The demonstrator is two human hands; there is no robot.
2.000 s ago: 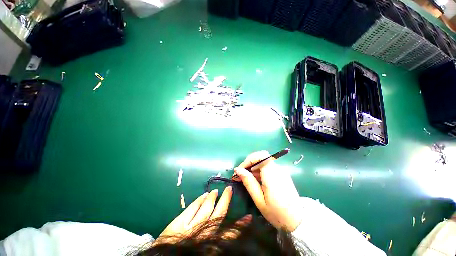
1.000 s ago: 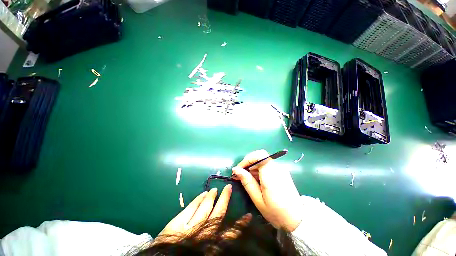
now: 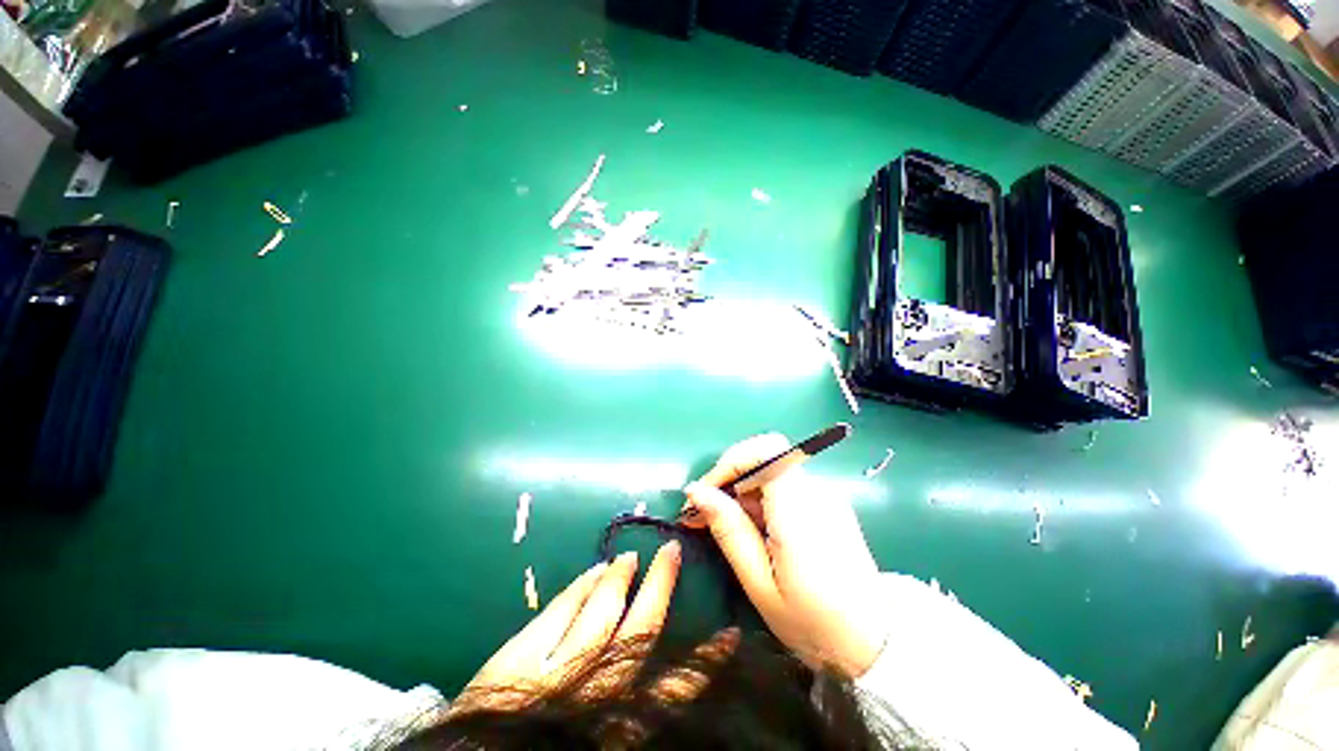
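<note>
A black plastic frame (image 3: 634, 524) lies low near my body; only its far edge shows, the rest is hidden by my hands and hair. My left hand (image 3: 588, 624) rests on the frame with its fingers along the near side of that edge. My right hand (image 3: 786, 558) grips dark tweezers (image 3: 793, 458) like a pen, with the tip at the frame's far edge. The exact contact of the tip cannot be told. A pile of pale strips (image 3: 624, 279) lies beyond my hands.
Two frame stacks (image 3: 933, 374) (image 3: 1079, 385) stand side by side to the right. Other black stacks are at the left edge (image 3: 88, 367), rear left (image 3: 213, 88) and along the back (image 3: 955, 52). Stray strips (image 3: 523, 517) lie around. A neighbour's pale sleeve (image 3: 1292, 712) shows at lower right.
The tweezers have tilted slightly and the right hand has shifted a little at the frame edge. The left hand stays almost still. The view has moved slightly.
</note>
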